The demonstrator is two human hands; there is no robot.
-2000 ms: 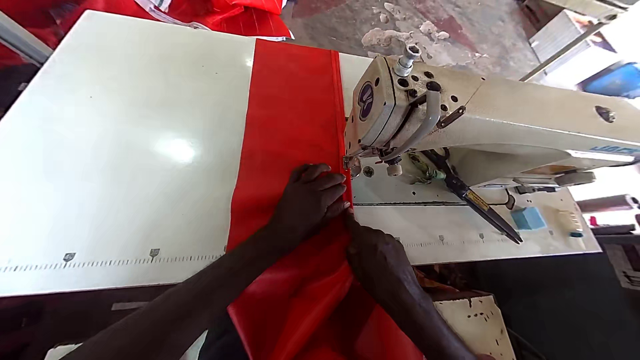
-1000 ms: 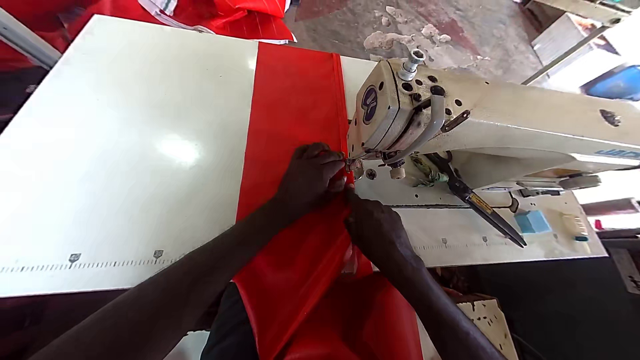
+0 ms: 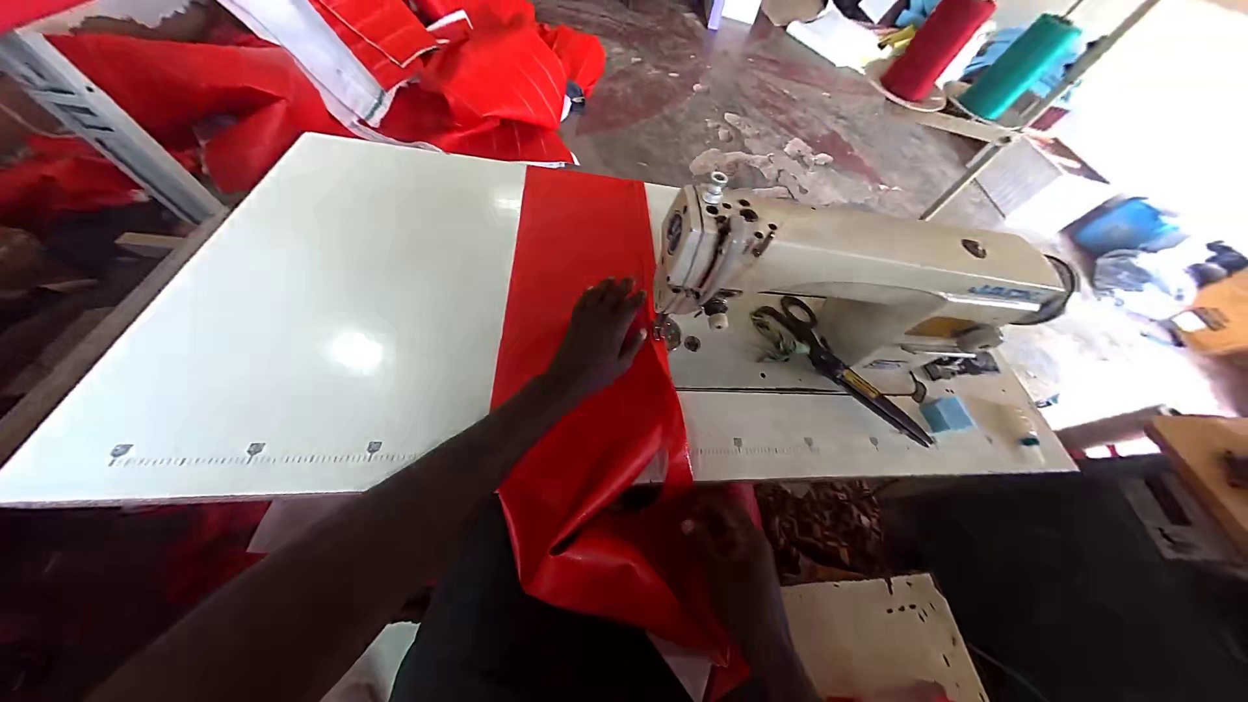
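Observation:
A strip of shiny red fabric lies over the white sewing table, its right edge under the head of an industrial sewing machine. My left hand rests on the strip with fingers slightly spread, just left of the presser foot. Below the table's front edge, my right hand is beside the hanging, bunched part of the fabric; shadow and blur hide whether its fingers grip it. The cloth drapes over my lap.
Black-handled scissors lie under the machine arm, near a light blue block and a small spool. Red fabric is heaped behind the table. Red and green thread cones stand at the back right.
My right hand has moved from the fabric edge near the needle down below the table's front edge. My left hand's fingers have spread flatter on the strip. The view has shifted and takes in more around the table.

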